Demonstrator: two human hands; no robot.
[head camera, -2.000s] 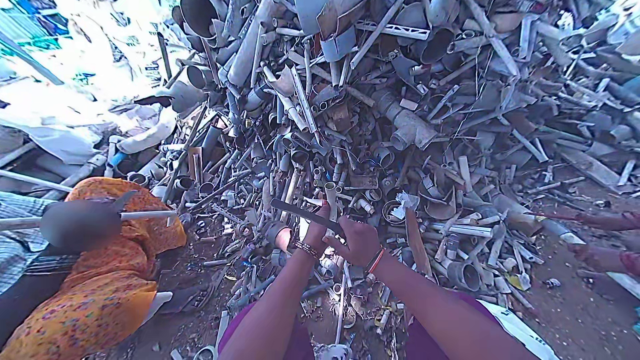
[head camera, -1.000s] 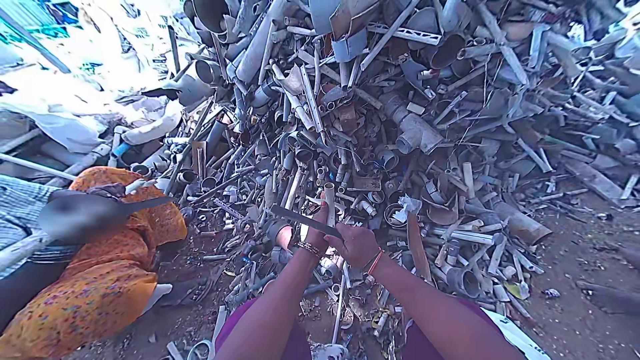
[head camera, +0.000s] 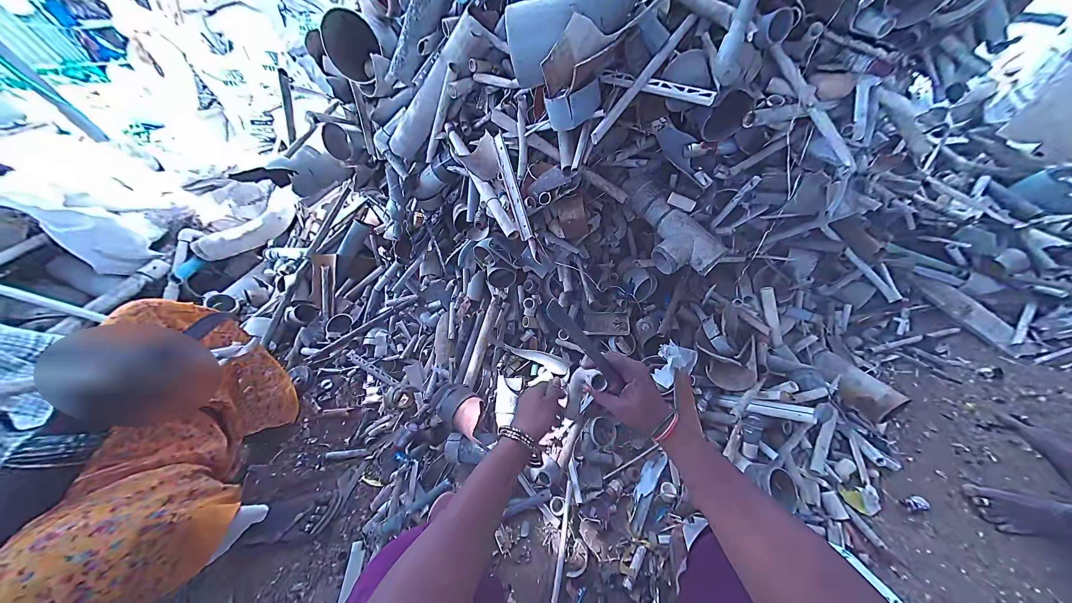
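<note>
My right hand (head camera: 635, 395) is closed around the lower end of a long, dark, flat blade (head camera: 578, 337), which slants up and to the left; its handle is hidden. Close by on the left, my left hand (head camera: 538, 407) has bent fingers over pale plastic pieces; whether it grips one is unclear. A short grey pipe elbow (head camera: 584, 383) shows between the hands. Beside the left hand lies a white pipe piece (head camera: 507, 400), with a curved white shard (head camera: 540, 360) above it. Crumpled clear plastic (head camera: 677, 360) sits just right of the right hand.
A large heap of scrap plastic pipes (head camera: 670, 226) rises ahead. To the left a person in orange patterned cloth (head camera: 159, 486) sits close. Another person's bare feet (head camera: 1026, 502) show at the right edge. A wide brown pipe piece (head camera: 459, 409) lies left of my hands.
The blade has swung from lying nearly level across an upright pipe to a steeper slant. My left hand has moved down, away from where that pipe stood. Feet have come into view at the right.
</note>
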